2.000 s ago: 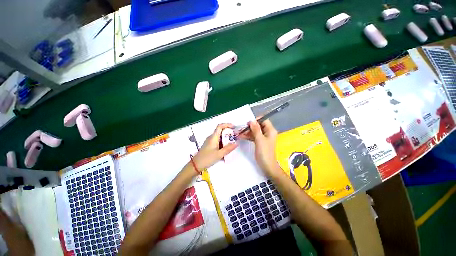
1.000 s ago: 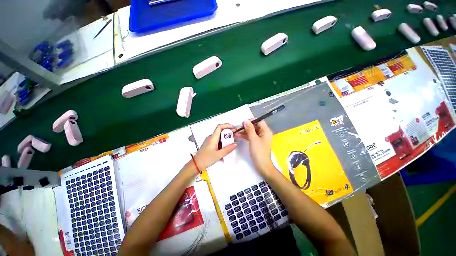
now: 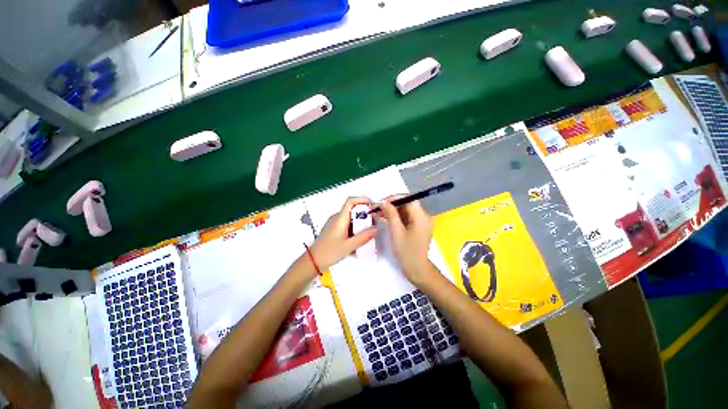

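My left hand [image 3: 343,234] holds a pale pink housing [image 3: 362,227] upright above the white sheet. A dark sticker [image 3: 362,215] shows at the housing's far end. My right hand [image 3: 409,232] holds slim black tweezers [image 3: 423,194], their tip at the dark sticker; whether the tip touches it is too small to tell. The working sticker sheet [image 3: 399,291] lies under my forearms, with rows of dark squares at its near end.
A green conveyor belt [image 3: 351,148] beyond the bench carries spaced pink housings. A blue tray [image 3: 275,22] lies beyond it. A full sticker sheet [image 3: 148,331] lies left, a yellow and grey printed sheet [image 3: 519,264] right. A cardboard box [image 3: 627,343] stands below the bench; a person's arm [image 3: 22,387] shows lower left.
The housings on the belt have moved left. The tweezers have tilted flatter, and my right fingers have moved closer to the held housing. My left hand has barely moved.
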